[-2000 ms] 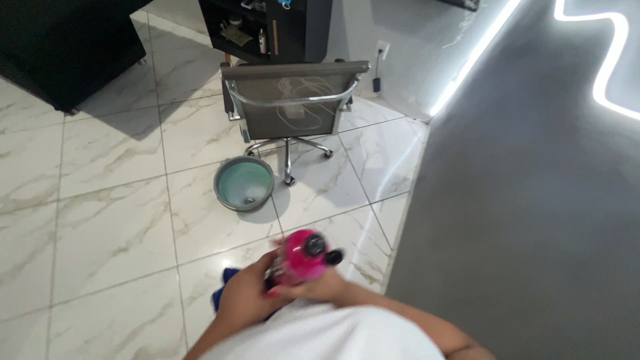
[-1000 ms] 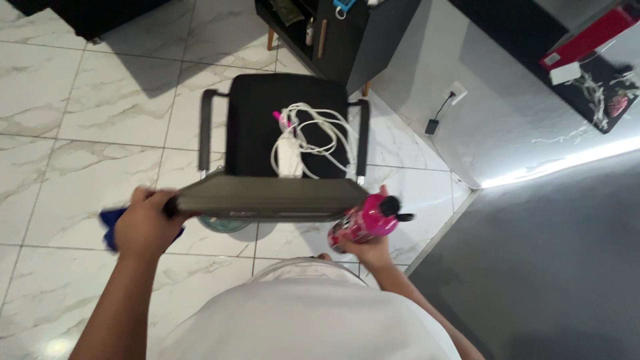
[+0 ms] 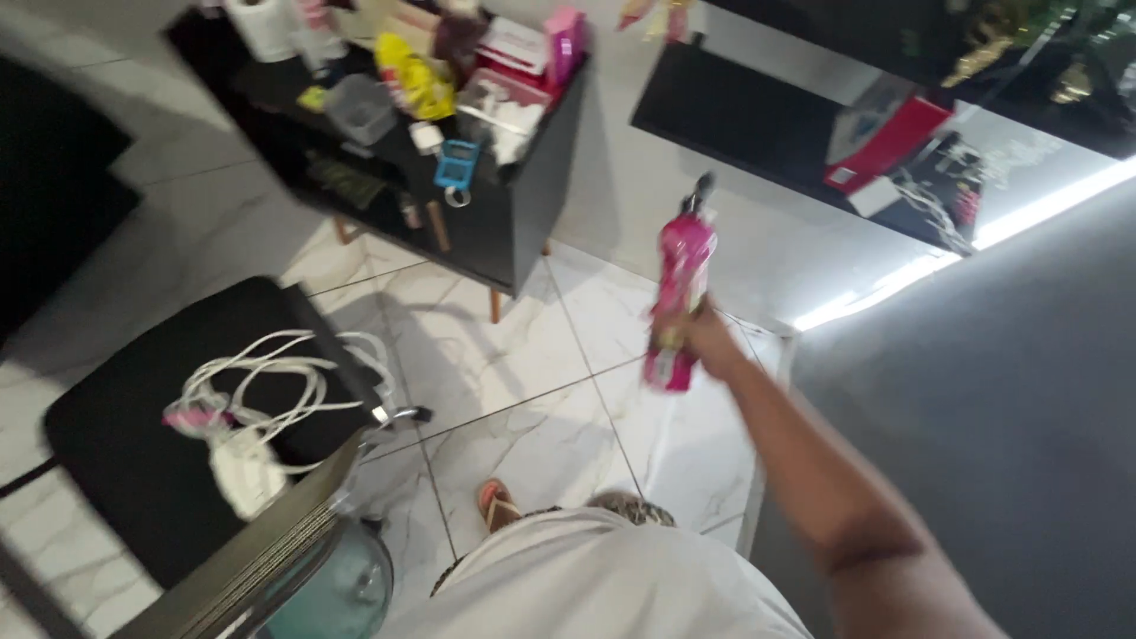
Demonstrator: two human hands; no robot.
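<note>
My right hand [image 3: 690, 333] is closed around the lower half of a pink plastic bottle [image 3: 683, 257] with a black cap, held upright over the tiled floor beside the grey wall. My left hand is out of view. At the lower left stands a black office chair [image 3: 133, 426]; on its seat lie a coiled white cable [image 3: 306, 373] and a white power strip [image 3: 247, 470] with a pink piece near it. Partly behind the chair's backrest [image 3: 257, 550] is a round basin [image 3: 342, 586] with a greenish inside.
A dark cabinet [image 3: 541, 204] on wooden legs carries a yellow packet [image 3: 413, 75], a clear container [image 3: 359, 108], a blue device [image 3: 457, 164] and boxes. A black wall shelf [image 3: 737, 115] holds a red box [image 3: 887, 133] and cables. A sandalled foot [image 3: 497, 506] shows below.
The view has swung toward the cabinet and shelf. My left hand, at the chair back with a blue cloth one second ago, has left the view. The bottle remains in my right hand, now away from the chair.
</note>
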